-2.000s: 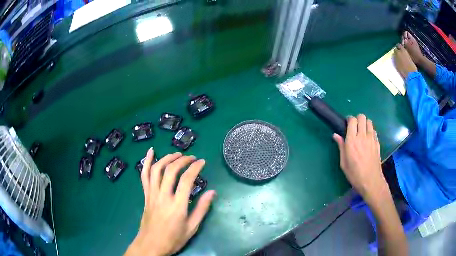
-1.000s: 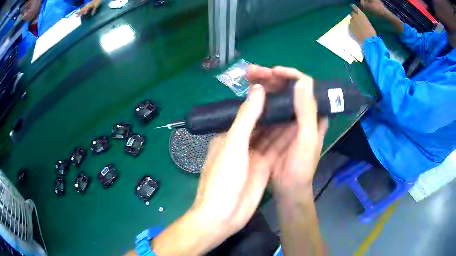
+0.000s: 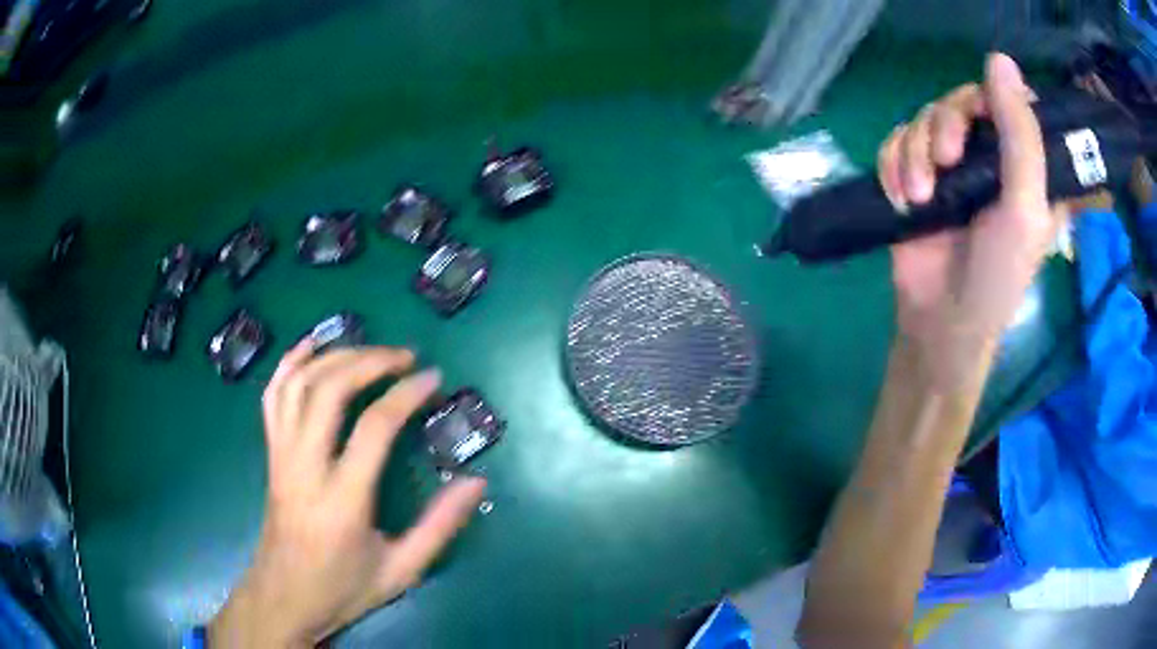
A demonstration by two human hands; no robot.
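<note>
My right hand (image 3: 971, 190) holds the thick black electric screwdriver (image 3: 888, 209) raised at the upper right, its nose pointing left. My left hand (image 3: 343, 488) is at the lower left with fingers apart and holds nothing. A black device housing (image 3: 463, 429) lies just right of its fingers, and another housing (image 3: 335, 332) is partly hidden behind the fingertips. Several more black housings, such as one at the top of the group (image 3: 515, 180), lie spread to the left. The round screw tray (image 3: 661, 350) sits between my hands. The picture is blurred.
A clear plastic bag (image 3: 799, 166) lies beyond the tray, near a grey metal post (image 3: 812, 57). A white fan (image 3: 26, 418) is cut off at the left edge. A person's blue sleeve (image 3: 1078, 418) shows at the right. Tiny bits (image 3: 486, 507) lie near the closest housing.
My hands have moved apart from around the screwdriver. My right hand carries it to the upper right, and my left hand has let go and moved left to the housings. The view has shifted.
</note>
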